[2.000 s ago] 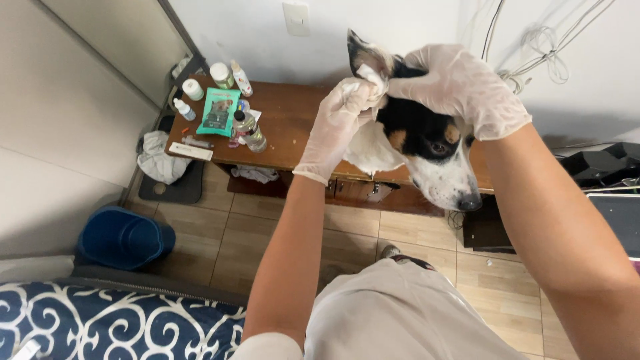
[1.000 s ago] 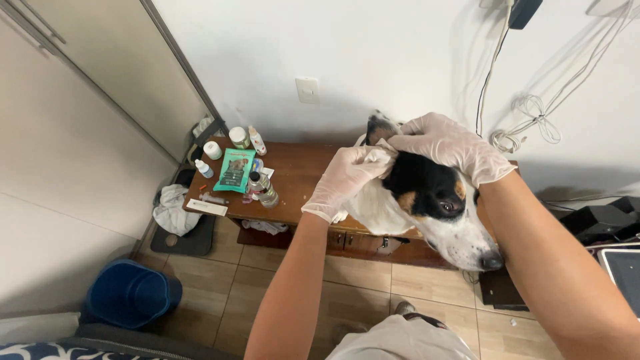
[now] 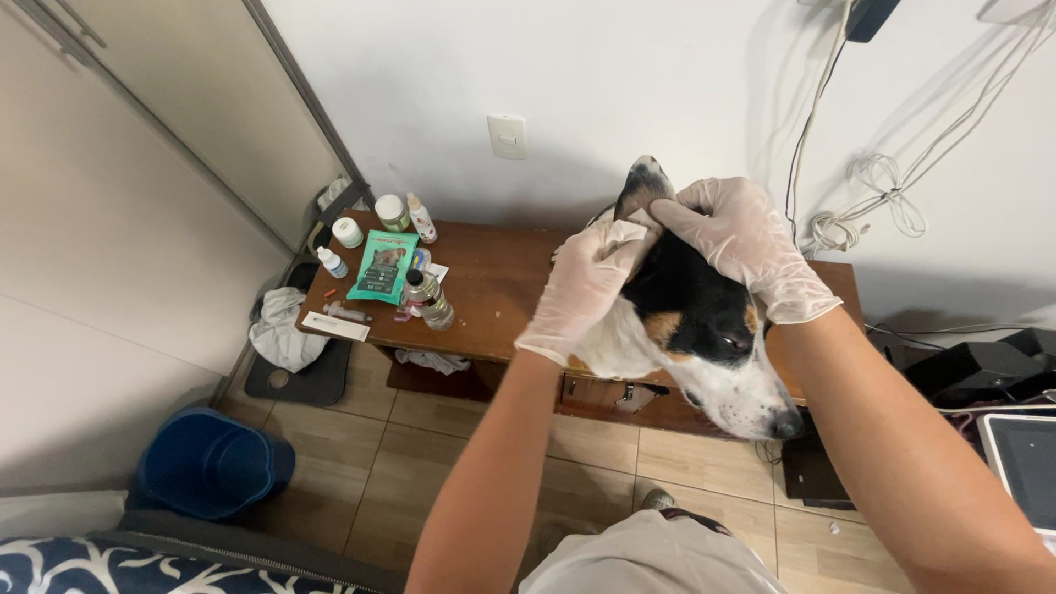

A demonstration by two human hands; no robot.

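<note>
A black, white and tan dog (image 3: pixel 701 330) is at the wooden bench (image 3: pixel 495 247), its head turned to the lower right. My left hand (image 3: pixel 590 285), in a translucent glove, pinches a folded white wipe (image 3: pixel 627 232) at the base of the dog's upright ear (image 3: pixel 645 186). Also gloved, my right hand (image 3: pixel 738 239) rests on the head with its fingertips at the inner ear, by the wipe. Whether those fingers grip the ear flap cannot be told. The dog's far ear is hidden.
On the bench's left end stand a green wipes packet (image 3: pixel 384 266), a clear bottle with a black cap (image 3: pixel 429 299), white jars (image 3: pixel 348 233), a spray bottle (image 3: pixel 421 219), a dropper bottle (image 3: pixel 332 262) and a syringe (image 3: pixel 347 312). A blue bucket (image 3: pixel 206 462) stands on the floor; cables (image 3: pixel 891 194) hang at right.
The ear's inner side shows more than before. My right fingertips have come to the inner ear beside the wipe. The view has shifted.
</note>
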